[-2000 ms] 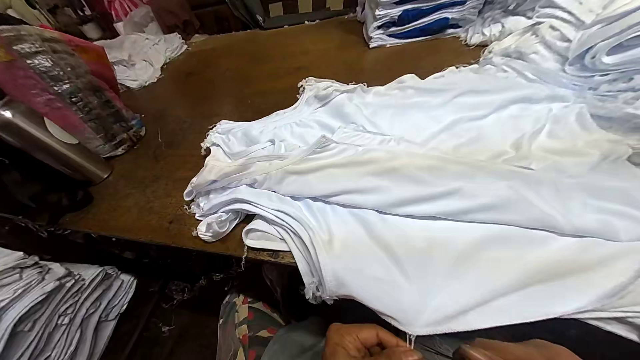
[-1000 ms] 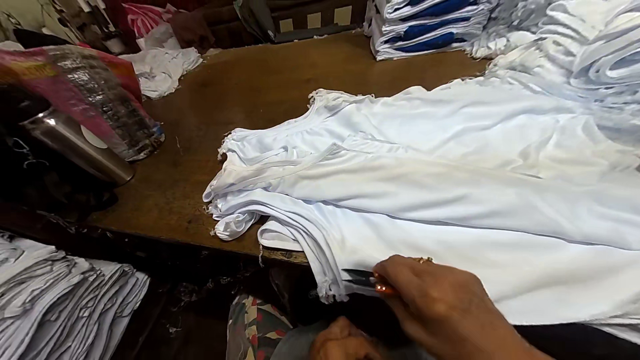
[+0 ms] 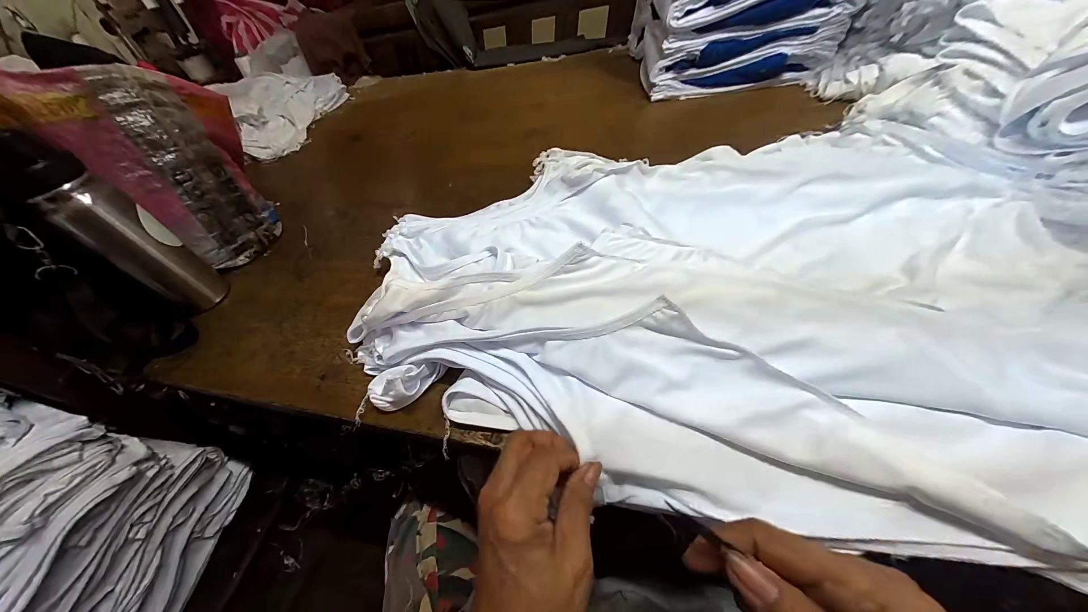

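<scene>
White garments [image 3: 722,340] lie in layers over the wooden table and hang past its front edge. My left hand [image 3: 540,518] pinches the edge of one garment's fabric between thumb and fingers, at the bottom middle. To its right, my right hand [image 3: 790,565] holds a small dark pointed cutting tool [image 3: 701,529], its tip at the lower hem of the cloth. Part of the tool is hidden by the fingers, so its exact kind is unclear. Frayed threads trail from the garments' left ends.
A steel bottle [image 3: 127,242] and a pink plastic bag [image 3: 153,153] stand at the left of the wooden table [image 3: 442,119]. Folded white and blue fabric [image 3: 739,42] is stacked at the back. Another pile of white cloth [image 3: 93,518] sits lower left; crumpled cloth [image 3: 280,106] lies behind.
My right hand has moved right and down from the cloth's left end, with the tool. My left hand has come up onto the fabric edge. An upper layer now lies folded farther forward.
</scene>
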